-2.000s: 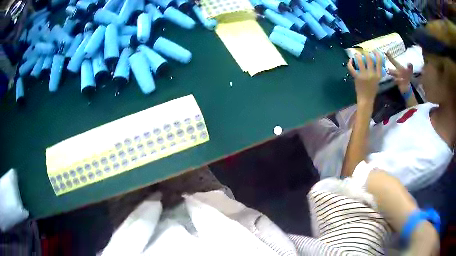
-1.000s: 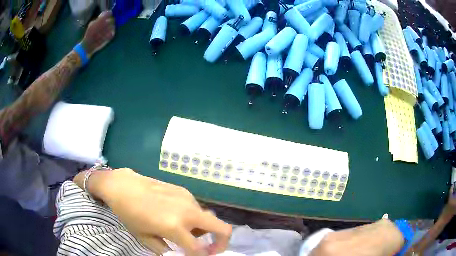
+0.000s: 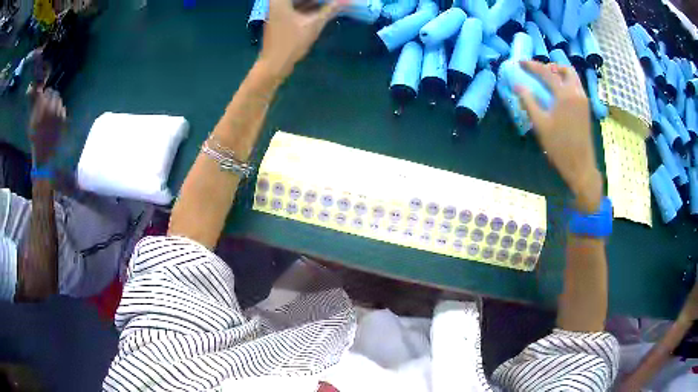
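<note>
My left hand (image 3: 289, 32) reaches to the top edge, slightly cut off, with its fingers on a light-blue handle unit (image 3: 358, 8) at the heap's left side. My right hand (image 3: 560, 103) grips a blurred light-blue handle unit (image 3: 530, 84) at the near side of the heap. Other blue units with black ends lie in the heap (image 3: 465, 47). The label sheet (image 3: 406, 184) lies in front of me, blank along its far part, with rows of grey round labels along its near part.
A white soft pad (image 3: 132, 156) lies at the left table edge. Spare yellow label sheets (image 3: 627, 164) lie at the right, beside more blue units (image 3: 666, 193). Another person's arm (image 3: 44, 145) is at the far left. Part of another arm (image 3: 662, 348) shows at the lower right.
Both my hands have moved from the near table edge up to the heap and onto blue units. The view has shifted slightly. The other person's arm at the left has drawn back.
</note>
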